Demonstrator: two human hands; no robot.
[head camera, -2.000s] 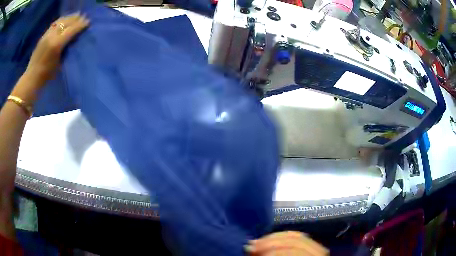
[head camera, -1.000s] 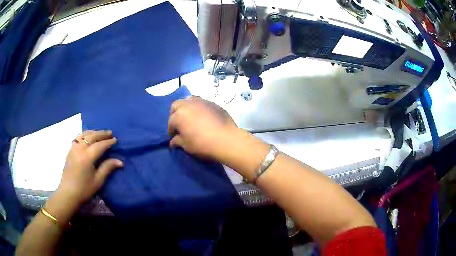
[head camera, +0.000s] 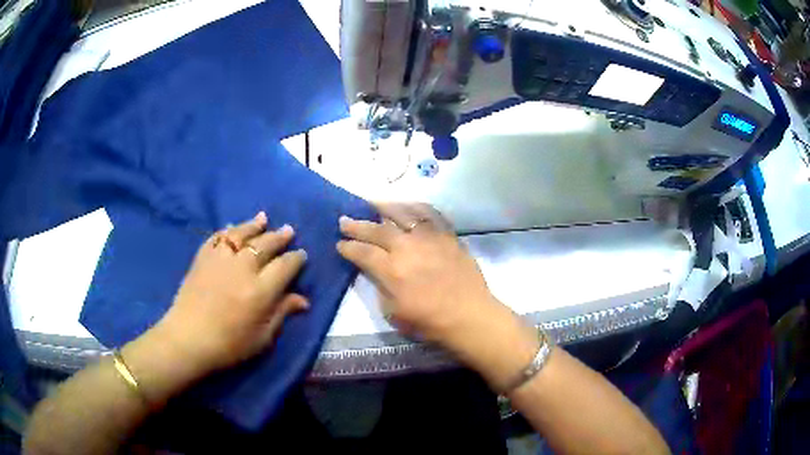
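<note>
A navy-blue cloth panel (head camera: 258, 191) lies on the white table left of the needle, and its lower end hangs over the front edge. My left hand (head camera: 244, 293) lies flat on the cloth, fingers apart. My right hand (head camera: 422, 271) rests at the cloth's right edge, fingertips on it, palm down; whether it pinches the edge is hard to tell. The presser foot and needle area (head camera: 388, 133) of the white sewing machine (head camera: 577, 35) is just above the cloth's right corner, not touching it.
A grey measuring tape strip (head camera: 586, 322) runs along the table's front edge. More blue cloth (head camera: 31, 80) is heaped at the far left. Black and white scraps (head camera: 710, 253) hang at the machine's right end. A dark-red bin (head camera: 724, 382) stands at lower right.
The cloth's front part, bunched a second ago, now lies flatter and turned. My left hand has moved right and my right hand slightly right and down, its fingers more extended.
</note>
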